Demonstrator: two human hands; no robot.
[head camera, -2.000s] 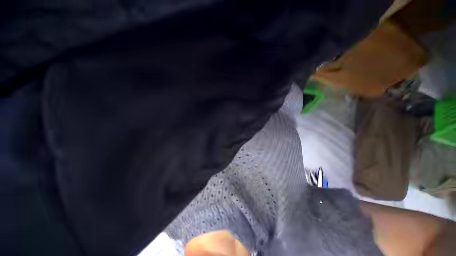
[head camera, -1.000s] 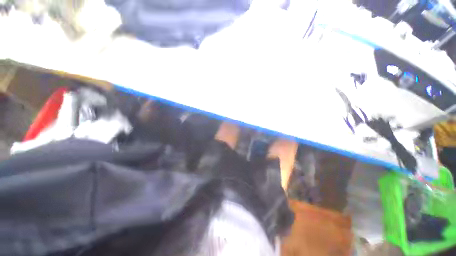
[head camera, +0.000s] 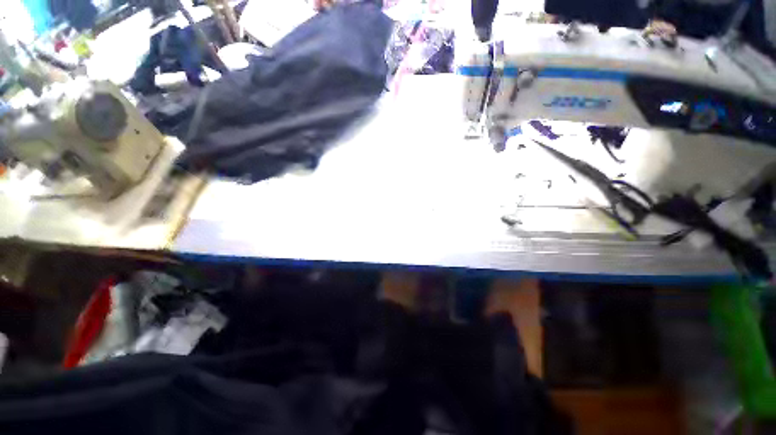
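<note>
No hand is in view. A dark garment piece (head camera: 196, 391) lies across the bottom of the frame, below the table edge, cut off by the picture's rim. The white sewing machine (head camera: 587, 98) with a blue stripe stands at the right of the white table (head camera: 357, 212). Long dark shears (head camera: 587, 174) lie on the table right of the needle area, touching or beside a tangled black cord bundle (head camera: 710, 229). A dark cloth heap (head camera: 289, 102) lies at the back left of the table.
Another, cream-coloured machine (head camera: 102, 136) stands at the left. Below the table at left is a red container (head camera: 89, 323) with grey and white cloth (head camera: 183, 314). A green basket (head camera: 744, 348) is at the lower right. The table's blue front edge (head camera: 408, 268) crosses the view.
The view has lifted and levelled, showing more of the table and machine. The dark cloth that filled much of the earliest frame is now low in view. The forearm or hand skin seen then is gone.
</note>
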